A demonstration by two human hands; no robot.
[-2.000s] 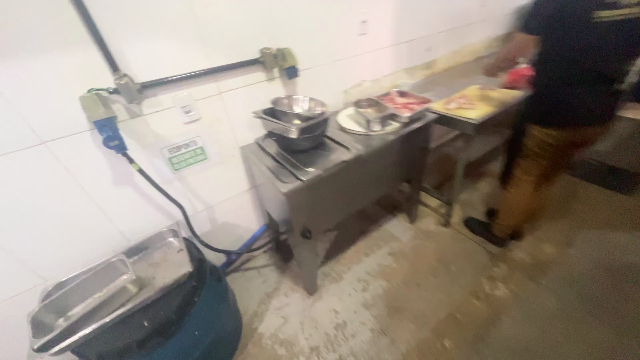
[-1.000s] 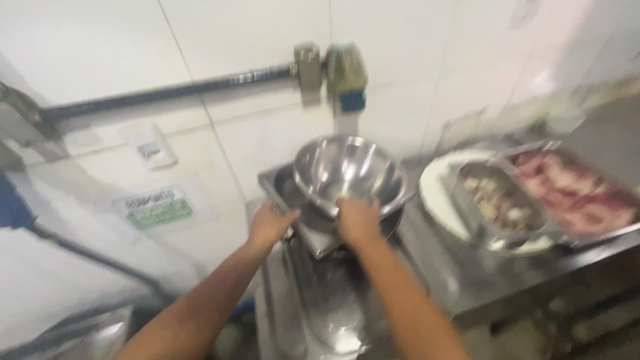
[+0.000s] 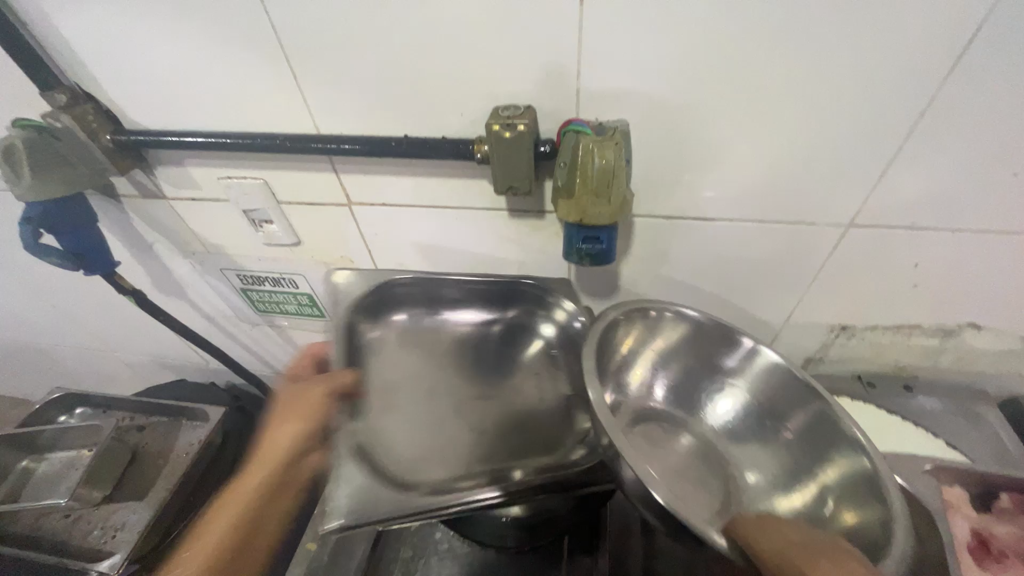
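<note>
A rectangular stainless steel pan (image 3: pixel 464 384) is tilted toward me at the centre, its inside showing. My left hand (image 3: pixel 316 396) grips its left rim. Beside it on the right, a round stainless steel bowl (image 3: pixel 744 424) leans with its opening facing me. My right hand (image 3: pixel 792 544) is closed on the bowl's lower rim; most of its fingers are hidden. The two vessels meet or overlap near the middle. Under the pan, a dark rounded vessel (image 3: pixel 520 520) shows in part on the metal counter.
Steel pans (image 3: pixel 160 448) rest on a dark container at the left. A metal tray of raw meat (image 3: pixel 988 520) and a white round item (image 3: pixel 900 428) stand at the right. Behind, the tiled wall carries a pipe (image 3: pixel 304 144), a blue plug (image 3: pixel 68 236) with its cable, and a socket (image 3: pixel 592 188).
The bowl, one second ago on top of the pans, is now held tilted to the right of the pan. The pan has been lifted and tipped. The view has moved closer to the counter since two seconds ago.
</note>
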